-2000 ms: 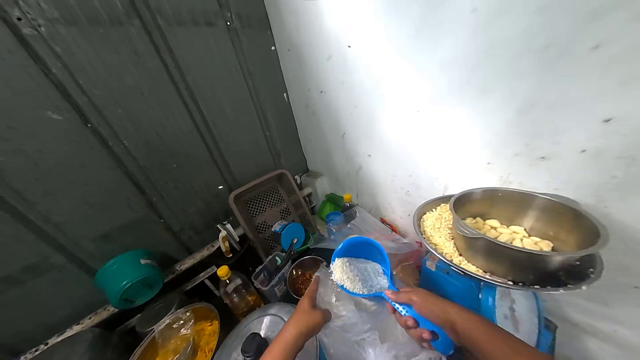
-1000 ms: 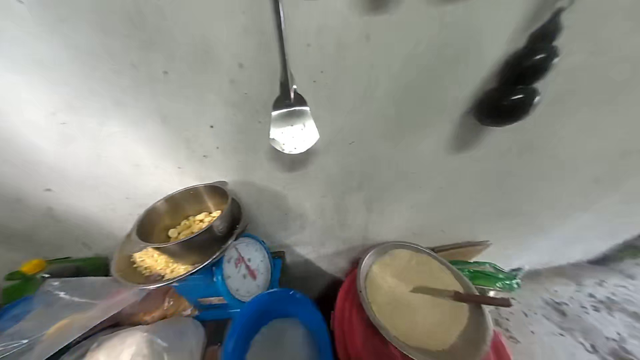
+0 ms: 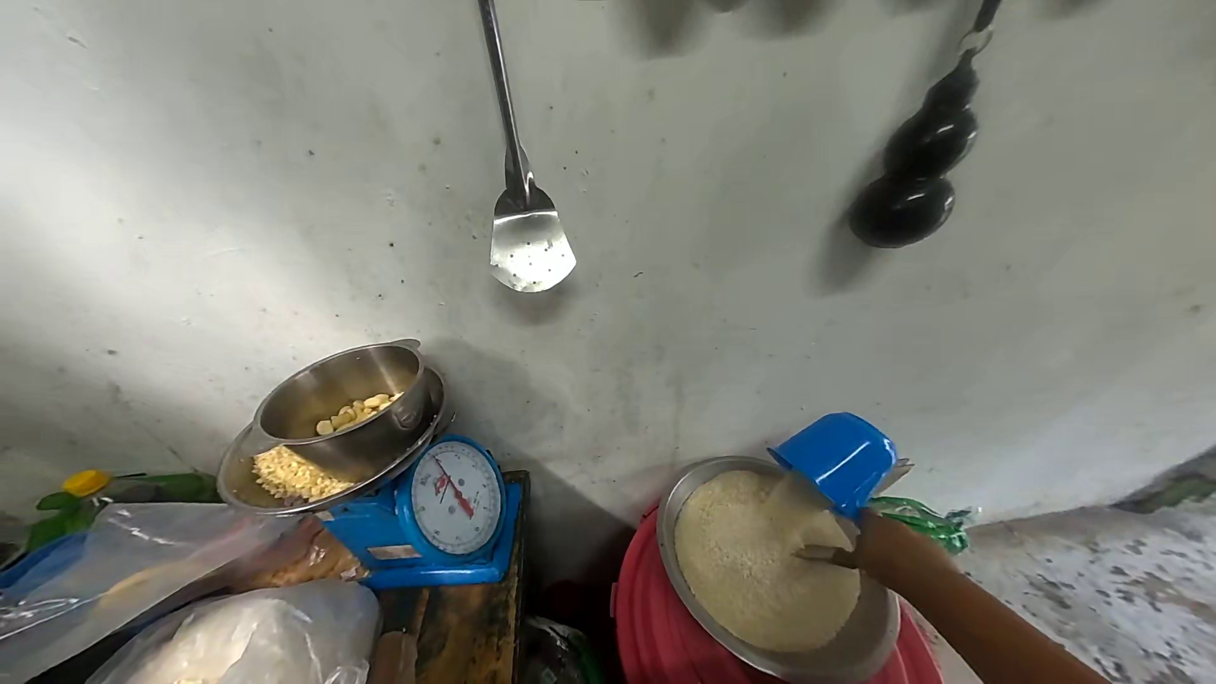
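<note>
My right hand (image 3: 898, 551) is closed round the handle of a blue plastic scoop (image 3: 838, 461), tipped over the far right rim of a metal basin. Pale, fine-grained powder or meal (image 3: 760, 570) fills much of the basin (image 3: 686, 480), and a blurred stream falls into it from the scoop. A knife or flat utensil with a wooden part (image 3: 825, 554) lies in the basin, partly hidden by the hand. The basin rests on a red plastic container (image 3: 638, 594). My left hand is out of view.
At left, a blue dial scale (image 3: 458, 496) on a wooden table bears a metal tray (image 3: 237, 475) and a pot (image 3: 332, 366) with pale pieces. Clear plastic bags (image 3: 247, 632) lie in front. A metal spatula (image 3: 532, 242) and black ladles (image 3: 912, 171) hang on the wall.
Two seconds ago my right hand held the scoop, full of white powder, over a plastic bag beside my left hand; now it is over the basin. The view has swung right.
</note>
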